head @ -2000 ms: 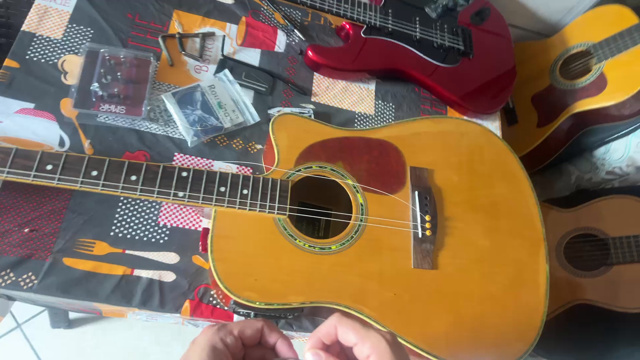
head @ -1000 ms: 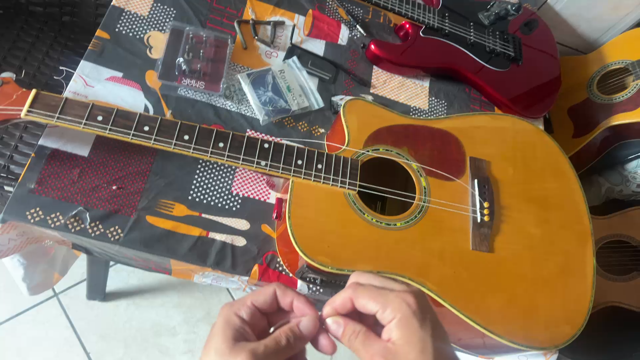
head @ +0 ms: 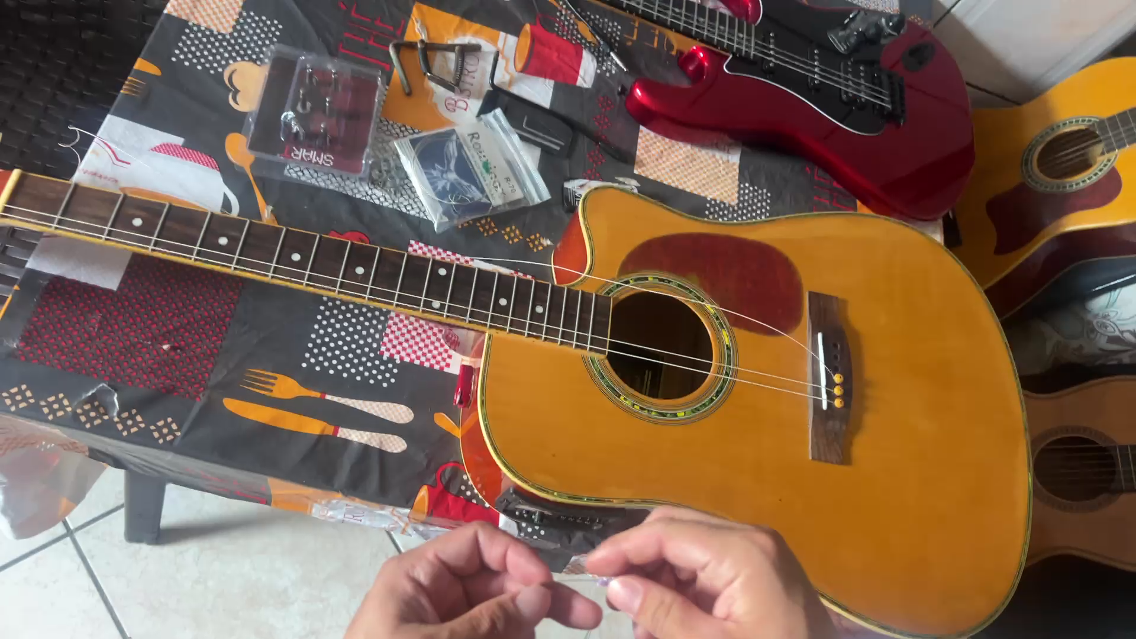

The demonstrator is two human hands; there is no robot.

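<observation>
An acoustic guitar with a natural-coloured top (head: pixel 887 373) lies face up on a table. Strings run along the fretboard (head: pixel 390 275) to yellow pins at the dark bridge (head: pixel 825 435); one more string curves loosely over the pickguard (head: pixel 737 266). Below the guitar's lower edge, my left hand (head: pixel 479 590) has thumb and fingers bent close together; whether it holds anything cannot be told. Beside it my right hand (head: pixel 710 577) pinches a tiny light object (head: pixel 605 582) between thumb and forefinger. What the object is cannot be made out.
Behind lie a red electric guitar (head: pixel 896 151), a clear plastic case (head: pixel 315 111), a zip bag bearing writing (head: pixel 475 169), a capo-like metal clamp (head: pixel 435 62) and a black tool (head: pixel 541 129). Two more acoustic guitars (head: pixel 1100 80) (head: pixel 1083 408) stand at the right. A patterned tablecloth (head: pixel 195 328) covers the table.
My hands, touching at the fingertips a second ago, are now slightly apart. The view has shifted between frames. The acoustic guitar has not plainly moved.
</observation>
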